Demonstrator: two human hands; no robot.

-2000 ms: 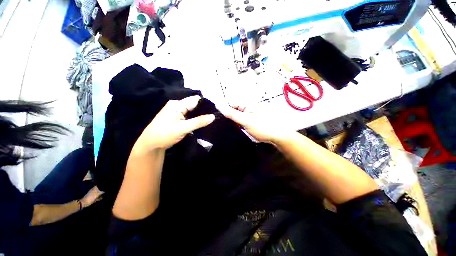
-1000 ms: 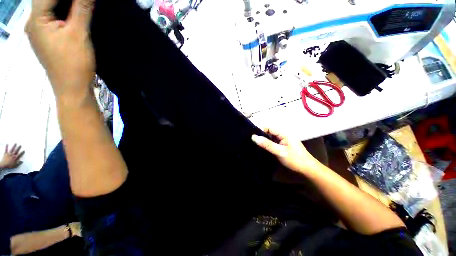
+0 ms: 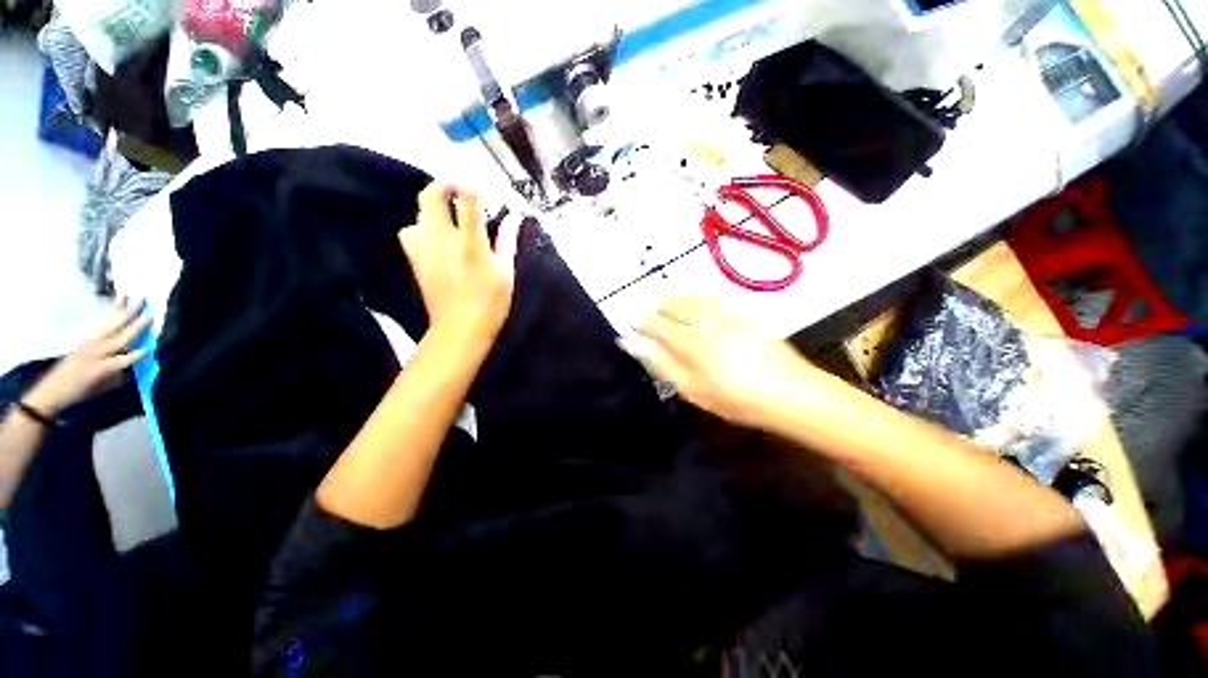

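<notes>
A large black garment is spread over the white table's front and my lap. My left hand rests on it just in front of the needle area, thumb and fingers pinching the cloth near the garment's far edge. My right hand is at the garment's right edge, by the table's front edge, with the cloth edge between its fingers. The white sewing machine with a blue stripe stands beyond the hands. What lies under my fingers is hidden.
Red-handled scissors lie right of the needle, beside a black phone-like slab. A wooden board at the right holds a crinkled dark plastic bag. Another person's hand is at the left. A red stool stands at far right.
My left hand has come down from the upper left to the cloth near the needle. The raised garment now lies spread over the table. The other person's hand has moved nearer the garment's left edge.
</notes>
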